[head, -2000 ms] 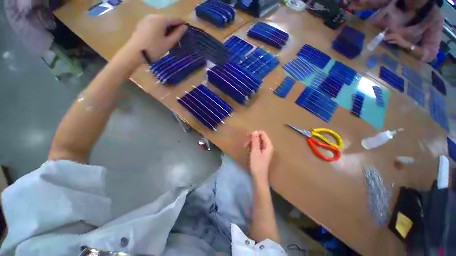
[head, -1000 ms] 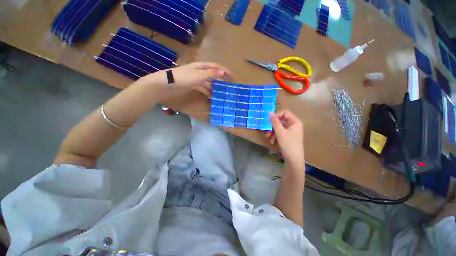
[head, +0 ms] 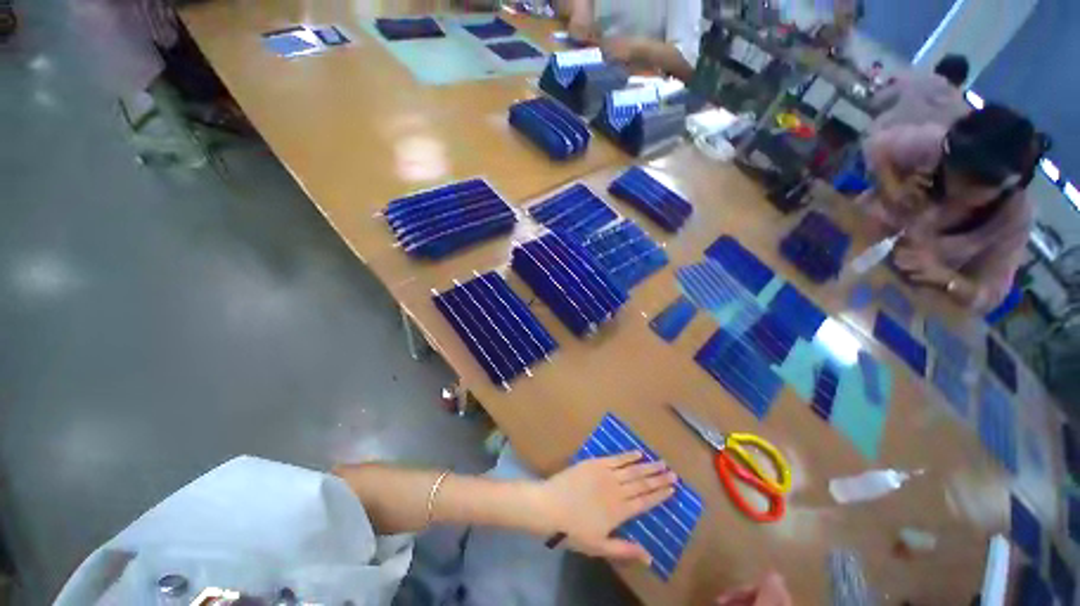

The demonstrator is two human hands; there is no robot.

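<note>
A blue solar cell [head: 673, 530] with pale lines lies back side up at the table's front edge. My left hand [head: 610, 503] rests flat on its middle, fingers spread and gripping nothing. My right hand [head: 758, 592] shows only as a small blurred part at the bottom edge, right of the cell; its grip is hidden. Scissors [head: 751, 476] with yellow and red-orange handles lie right of the cell, blades towards the upper left. A dark tabbed cell [head: 493, 328] lies further left, beside a tabbed stack [head: 569, 279] and another stack [head: 448, 218].
Cell pieces [head: 740, 369] lie partly on a teal mat [head: 862, 417]. A white squeeze bottle [head: 870, 484], a small pale piece [head: 914, 540] and a ribbon pile [head: 846, 578] are at right. A person [head: 959, 213] sits across the table. The table edge [head: 355, 243] runs along the left.
The blue cell, held up between both hands a second ago, now lies on the table under my left palm. My right hand has left it and moved down. The view has shifted towards the far table.
</note>
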